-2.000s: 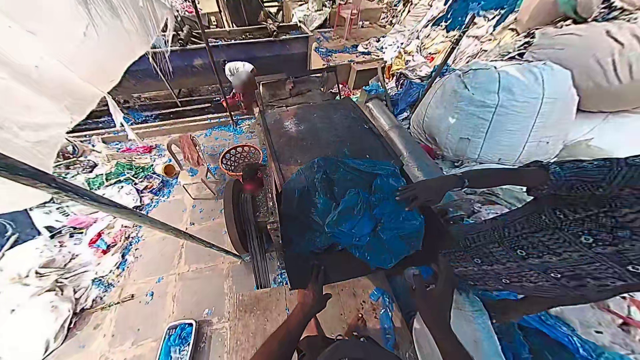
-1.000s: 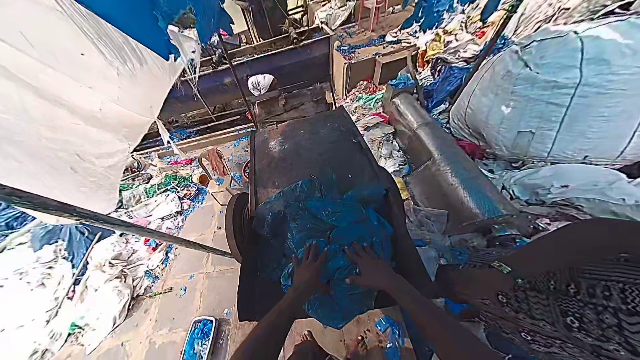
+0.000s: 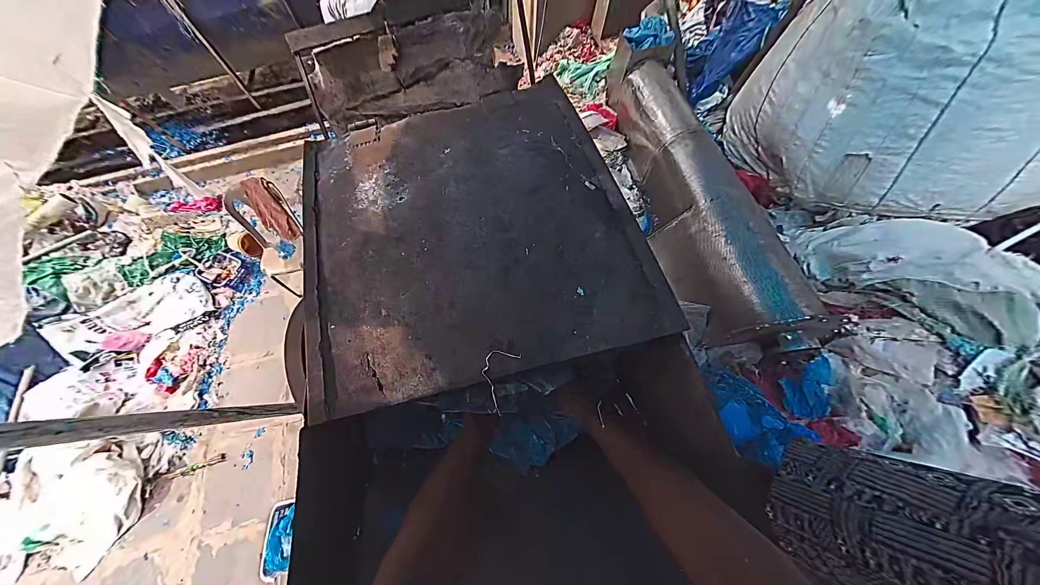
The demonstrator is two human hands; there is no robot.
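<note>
Both forearms reach forward into the dark opening under the front edge of a black metal machine cover (image 3: 487, 244). My left hand (image 3: 479, 418) is mostly hidden in shadow, at the left side of crumpled blue plastic sheeting (image 3: 532, 435). My right hand (image 3: 577, 398) lies to the right of the same plastic, its fingers hidden beneath the cover. Whether either hand grips the plastic cannot be seen. Below the opening, a dark metal feed tray (image 3: 520, 520) slopes toward me. A thin pale strand (image 3: 490, 378) hangs over the cover's edge.
A metal cylinder (image 3: 707, 203) lies right of the machine, near a large pale sack (image 3: 886, 106). Plastic scraps (image 3: 894, 390) are heaped at right, more (image 3: 138, 309) at left. A pole (image 3: 146, 426) crosses at left above a blue-filled tub (image 3: 279, 540). A co-worker's patterned garment (image 3: 902, 512) is close at lower right.
Both hands have moved forward from on top of the blue plastic to beneath the cover's edge. The plastic, spread over the tray before, is now mostly inside the opening. The view has moved closer.
</note>
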